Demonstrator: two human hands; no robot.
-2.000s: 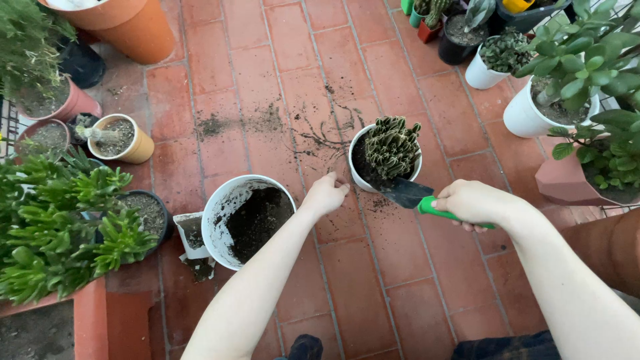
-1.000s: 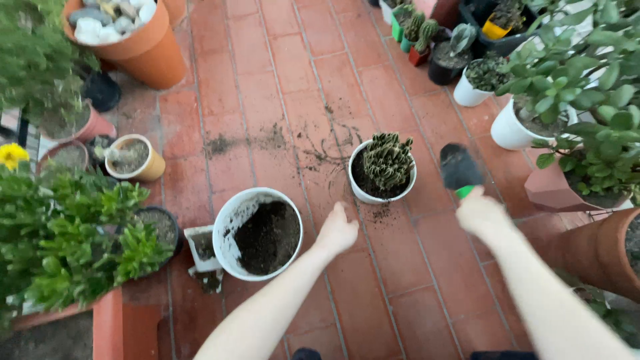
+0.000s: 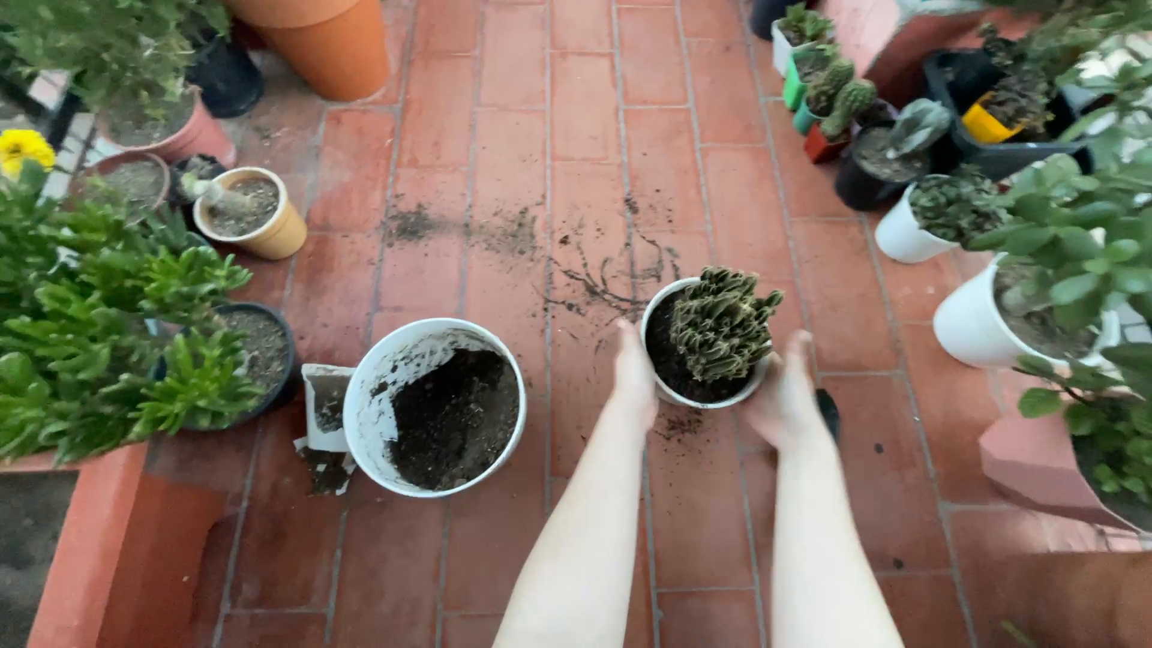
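Observation:
A white pot [image 3: 670, 385] with dark soil holds a clumped, ridged cactus [image 3: 724, 324]. My left hand [image 3: 635, 378] is against the pot's left side, and my right hand [image 3: 785, 396] is at its lower right, both with the palms turned inward; whether they bear its weight I cannot tell. The dark blade of the hand trowel [image 3: 827, 414] shows partly behind my right wrist, and its green handle is hidden. To the left stands a white bucket [image 3: 360, 409], partly filled with dark soil, its inner wall smeared with dirt.
Loose soil and root bits [image 3: 594, 283] lie on the terracotta tiles. A broken white container [image 3: 326, 405] touches the bucket's left side. Leafy potted plants [image 3: 193, 351] and a yellow pot [image 3: 283, 232] line the left; small cactus pots [image 3: 823, 144] and white pots [image 3: 972, 324] line the right.
My right hand has let go of the trowel, which now lies on the floor, and has come to the cactus pot. My left hand has moved up to the pot's left side.

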